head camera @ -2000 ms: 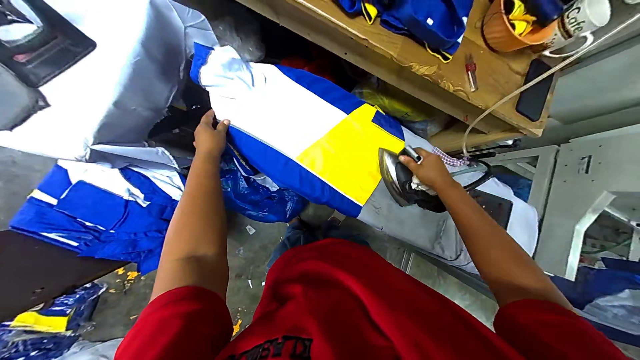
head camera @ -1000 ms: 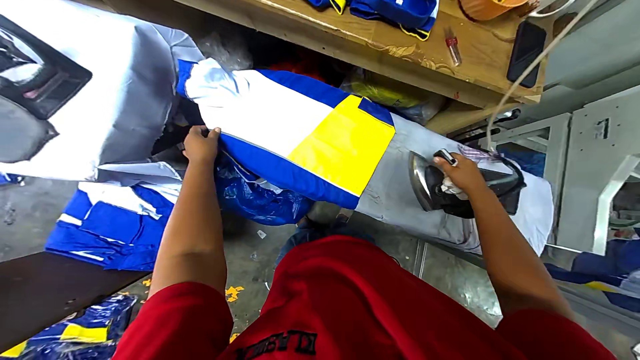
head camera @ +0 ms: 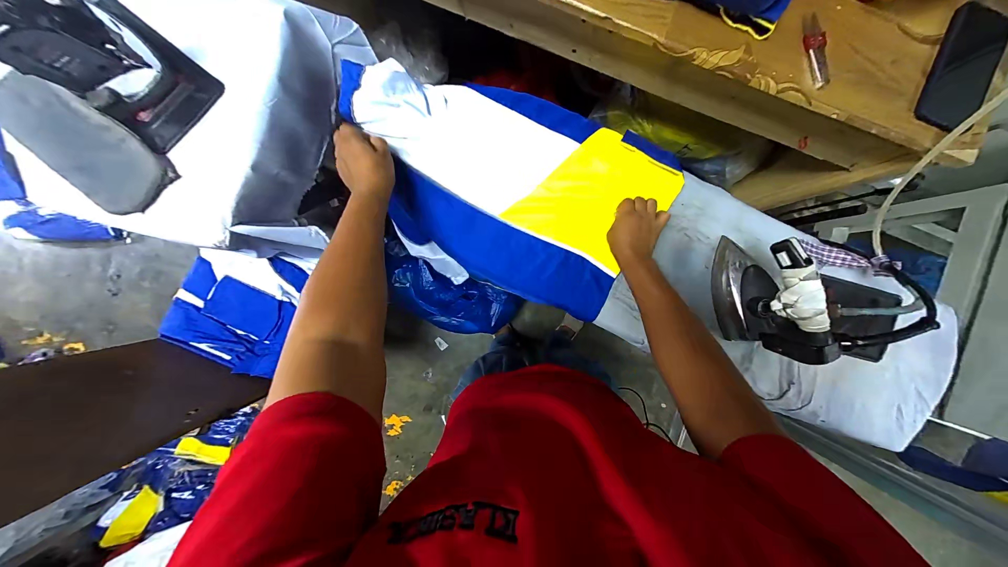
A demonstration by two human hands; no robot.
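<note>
A blue, white and yellow garment (head camera: 504, 157) lies stretched along a grey padded ironing board (head camera: 685, 228). At the garment's far left end my left hand (head camera: 364, 161) grips its blue edge, fingers curled. My right hand (head camera: 639, 228) rests on the yellow panel near its right end, with fingers bent; whether it pinches the cloth cannot be told. To the right of that hand, a steam iron (head camera: 776, 303) with a white-wrapped handle rests on the board, touched by neither hand. Its cord and pale hose run off to the upper right.
A wooden table (head camera: 709, 71) behind the board bears a phone (head camera: 962, 67) and a small red-capped tool (head camera: 816, 51). At left, a second covered board (head camera: 260, 94) carries another pressing device (head camera: 87, 102). Folded blue-and-white garments (head camera: 236, 315) lie below it; a blue plastic bag (head camera: 453, 291) hangs under the garment.
My right hand has let go of the iron, which now stands on the board's right part, and has moved left onto the yellow panel. My left hand stays at the garment's left end.
</note>
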